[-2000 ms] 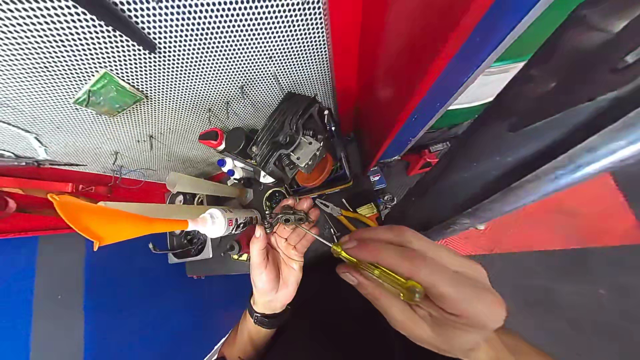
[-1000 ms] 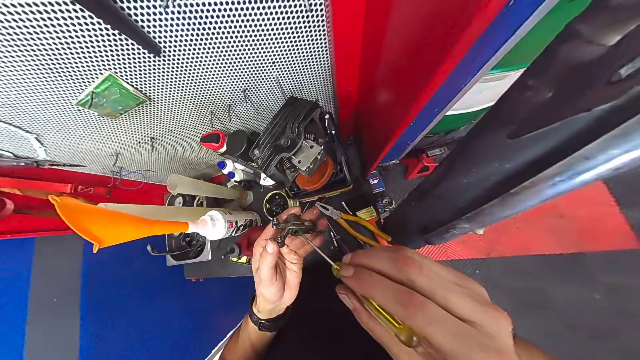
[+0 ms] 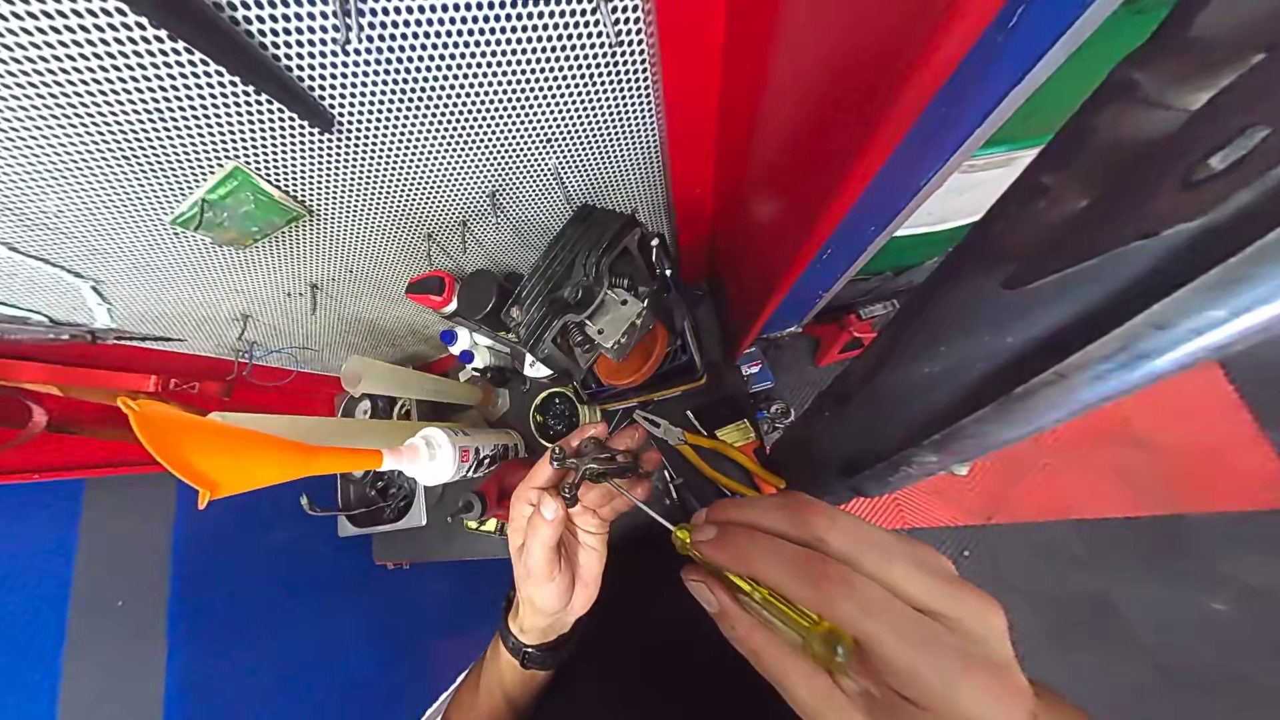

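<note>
My left hand [image 3: 565,540], palm up with a black watch on the wrist, holds a small dark metal rocker arm assembly [image 3: 595,462] between thumb and fingers. My right hand [image 3: 860,610] grips the translucent yellow handle of a screwdriver [image 3: 765,605]. Its thin shaft points up and left, and the tip meets the lower right side of the metal part. Whether the tip sits in a slot or hole cannot be seen. Just beyond the fingers of my left hand stands an open round tin [image 3: 560,415] with dark contents. Pliers with yellow handles [image 3: 725,458] lie to the right of it.
An engine cylinder head [image 3: 590,300] stands on the dark bench beside an orange-brown round dish [image 3: 635,358]. An orange funnel [image 3: 250,455] tops a white bottle [image 3: 465,455] at left. Behind is a perforated metal panel [image 3: 400,150]; a red post [image 3: 740,150] rises at right.
The metal part has turned in my left hand, and a forked end with arms now points left. The screwdriver handle has shifted in my right hand. Its tip stays at the part.
</note>
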